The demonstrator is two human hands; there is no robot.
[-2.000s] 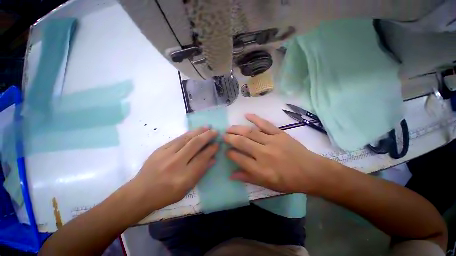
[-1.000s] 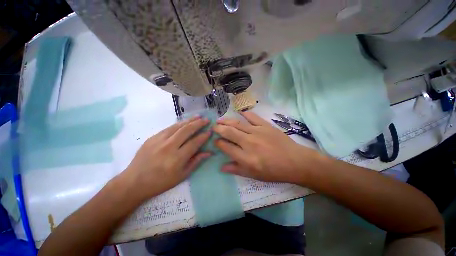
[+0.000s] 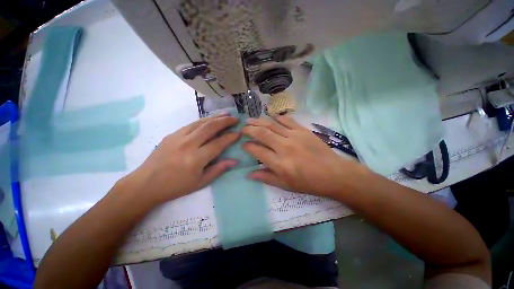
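A pale green fabric strip [image 3: 241,211] lies from the needle area of the sewing machine [image 3: 225,45] toward me, its near end at the table's front edge. My left hand [image 3: 183,158] lies flat on its left side and my right hand [image 3: 293,155] on its right side, fingertips almost meeting near the needle plate [image 3: 252,105]. Both hands press on the strip with fingers spread a little; neither visibly grips it. The strip's far end is partly hidden by my fingers and the machine head.
Green strips [image 3: 84,135] lie at the left of the table. A stack of green panels [image 3: 383,107] lies at the right over scissors, with black handles [image 3: 439,162] and dark blades [image 3: 335,138] showing. A tan ribbed roll [image 3: 282,104] is by the needle. A blue basket [image 3: 20,220] stands at far left.
Since two seconds ago, both hands and the strip have moved forward, closer to the needle, so the fingertips are now beside the needle plate. The camera view has also shifted.
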